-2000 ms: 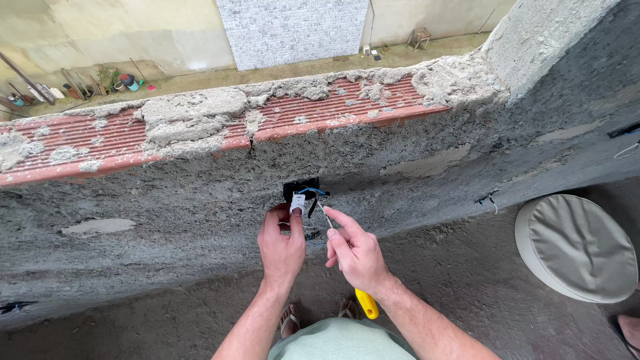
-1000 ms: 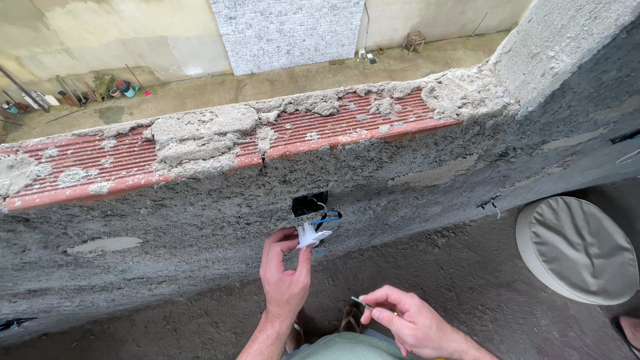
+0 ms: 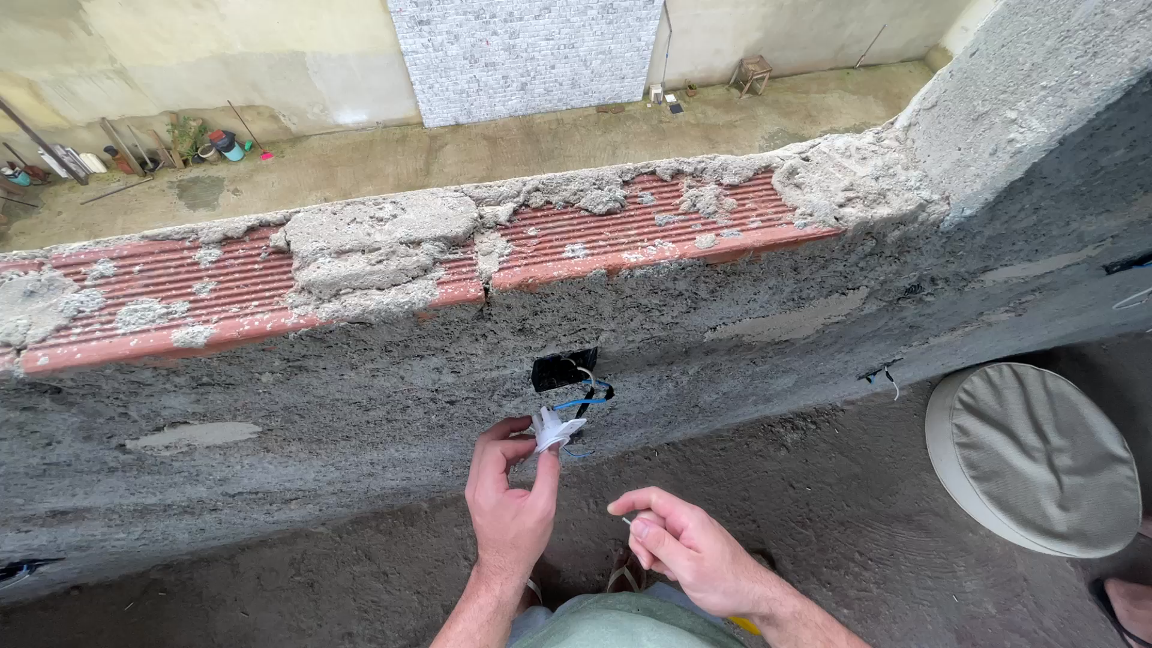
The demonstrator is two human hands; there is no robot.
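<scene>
Between the thumb and fingers of my left hand [image 3: 511,495] is a small white plastic electrical fitting [image 3: 554,428]. Blue, white and black wires [image 3: 583,401] run by it from a black wall box [image 3: 563,369] set in the rough grey wall. My right hand [image 3: 684,544], lower and to the right, is closed around a screwdriver; its thin metal shaft [image 3: 630,520] pokes out by the fingertips, and part of its yellow handle [image 3: 743,623] shows under the wrist. The shaft does not touch the fitting.
Red ridged hollow bricks [image 3: 378,270] with crumbly mortar top the low wall. A round grey-beige padded seat [image 3: 1035,459] stands on the dark floor at right, with a person's foot [image 3: 1132,607] beside it. More wires [image 3: 886,378] stick out of the wall. A yard lies beyond.
Two seconds ago the screwdriver in my right hand was up at the fitting; that hand has since drawn back, down and to the right. The fitting in my left hand has been turned.
</scene>
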